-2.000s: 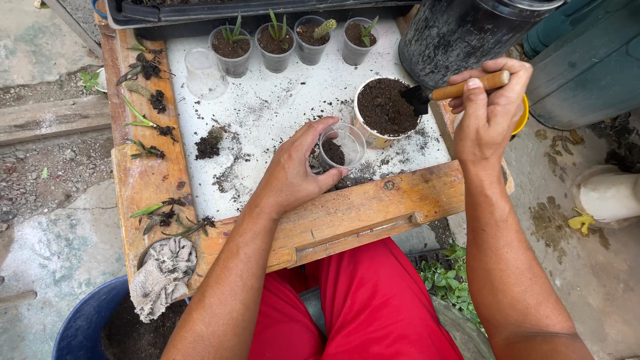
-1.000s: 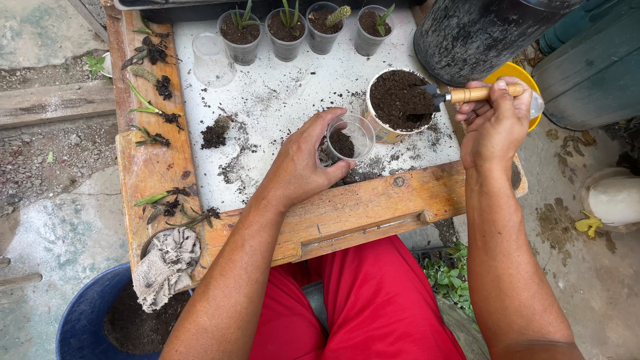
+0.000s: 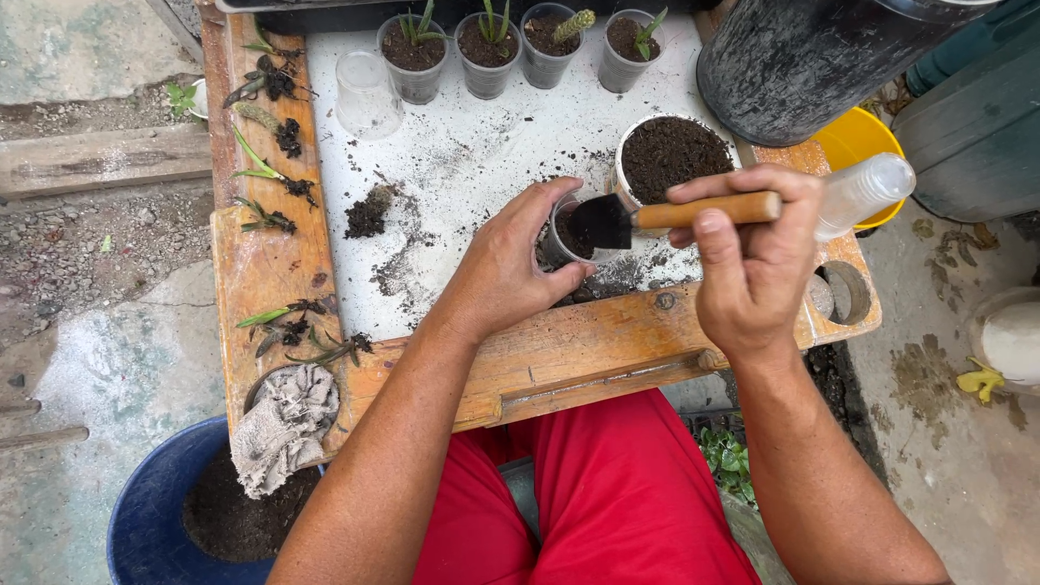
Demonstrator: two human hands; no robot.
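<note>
My left hand [image 3: 516, 260] is closed around a clear plastic cup [image 3: 587, 252] that holds some dark soil, tilted over the white board. My right hand [image 3: 751, 252] grips the wooden handle of a small trowel [image 3: 605, 223], whose black blade is at the cup's mouth and hides part of it. Just behind stands a white tub [image 3: 674, 158] filled with dark soil. Several cups with small succulents [image 3: 483, 49] line the back of the board. An upside-down empty cup [image 3: 367, 93] is left of them. Bare-root succulent cuttings [image 3: 268, 158] lie along the wooden left edge.
A black bucket [image 3: 788, 65] and yellow bucket [image 3: 869, 154] stand at the right, near stacked clear cups [image 3: 868, 191]. A grey rag [image 3: 284, 426] hangs at the front-left corner over a blue tub of soil [image 3: 150, 520]. The wooden rim [image 3: 569, 349] runs before my lap.
The trowel in my right hand has moved left, from the soil in the white tub to the cup's mouth. My left hand still holds the cup.
</note>
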